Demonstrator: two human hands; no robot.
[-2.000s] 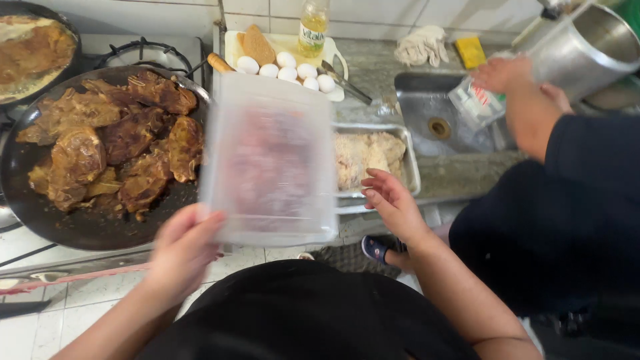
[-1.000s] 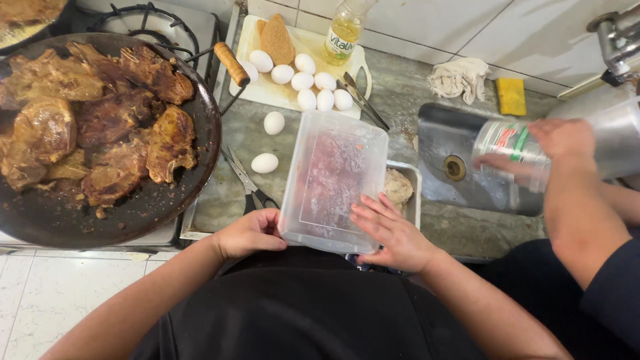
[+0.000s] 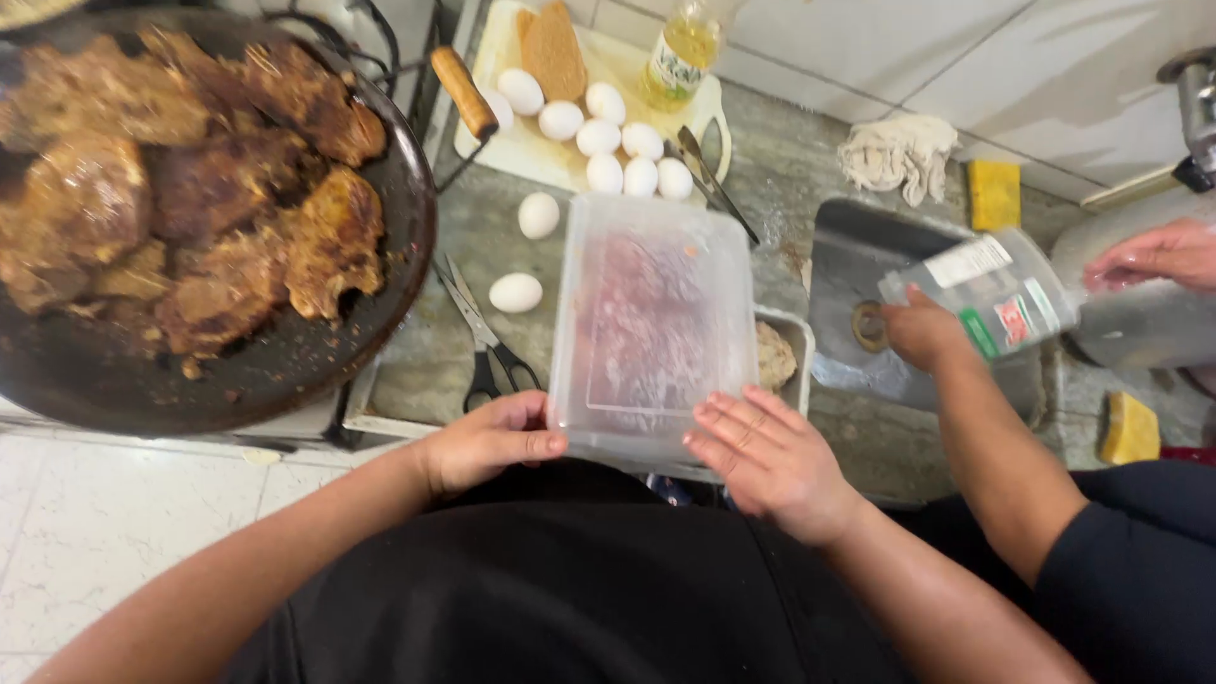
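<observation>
A lidded, translucent plastic food container [image 3: 655, 323] with reddish contents is in front of me at the counter's edge. My left hand [image 3: 494, 442] grips its near left corner, thumb on the rim. The fingers of my right hand [image 3: 774, 456] lie spread on the near right part of the lid, holding nothing between them. Partly hidden behind the container's right side is a metal tray [image 3: 803, 356] with pale, lumpy food. To the left lie black-handled scissors [image 3: 484, 337] and two loose white eggs [image 3: 516, 293].
A large pan of browned meat [image 3: 228, 209] stands on the stove at left. Several eggs and an oil bottle [image 3: 679, 57] are on a white cutting board [image 3: 489, 57]. At right, another person's hands [image 3: 921, 328] are over the sink [image 3: 855, 237] with a clear plastic container [image 3: 988, 290].
The lidded container has come down from its raised position beside the pan to the counter's edge. My right hand has come onto its lid. The other person has tilted the clear container over the sink.
</observation>
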